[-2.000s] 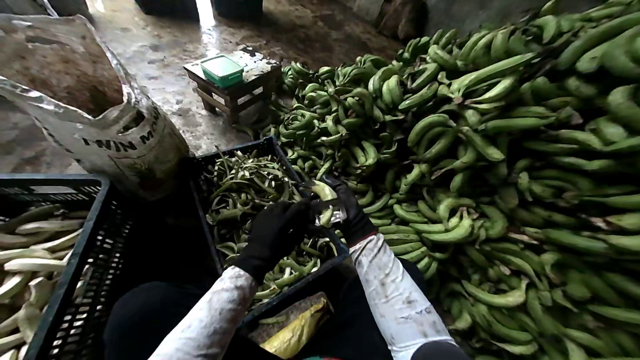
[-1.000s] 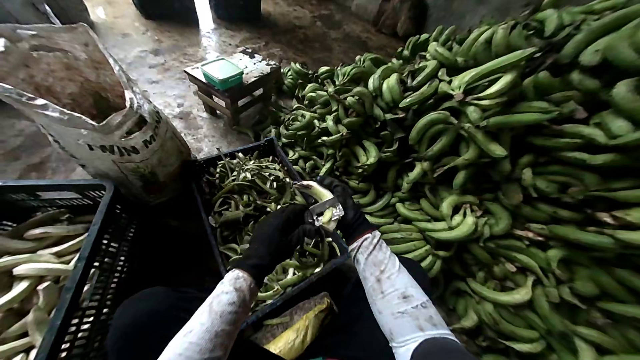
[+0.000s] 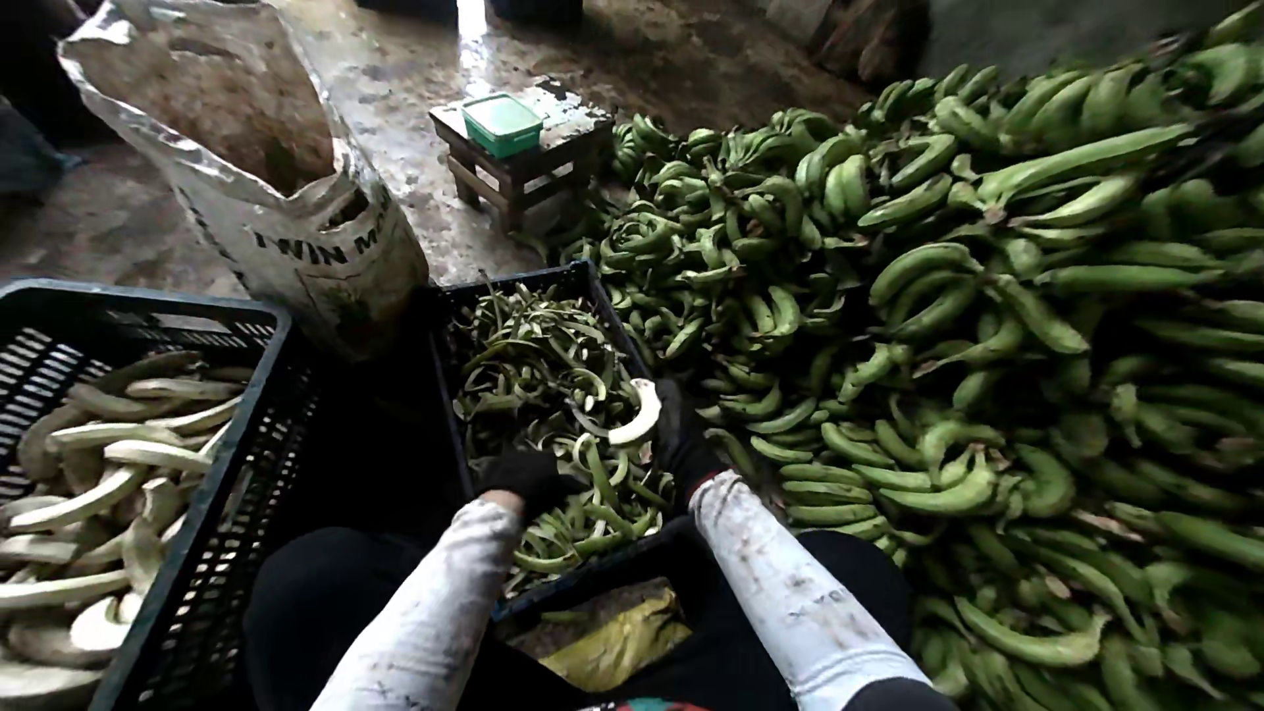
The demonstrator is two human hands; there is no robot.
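Note:
My left hand (image 3: 528, 481), in a black glove, is low over the near left part of a dark plastic crate (image 3: 614, 326) full of green peel strips (image 3: 538, 346); its fingers are too dark to make out. My right hand (image 3: 679, 434), also black-gloved, is at the crate's right side. Against its fingers lies a curved, pale peeled plantain (image 3: 637, 415), whose lower end reaches over the peels. The right fingers are mostly hidden in shadow. No tool can be made out in either hand.
Green plantain bunches (image 3: 928, 474) are heaped along the right. At left, a dark plastic crate (image 3: 262, 395) holds peeled plantains (image 3: 158, 454). Behind stand an open printed sack (image 3: 326, 237) and a low wooden stool (image 3: 583, 123) bearing a green lidded container (image 3: 504, 126). Yellow plastic (image 3: 622, 647) lies near my legs.
My hands were together around a partly peeled plantain and have moved apart. The left is now lower over the peels, and the plantain by the right hand shows pale all along its visible length.

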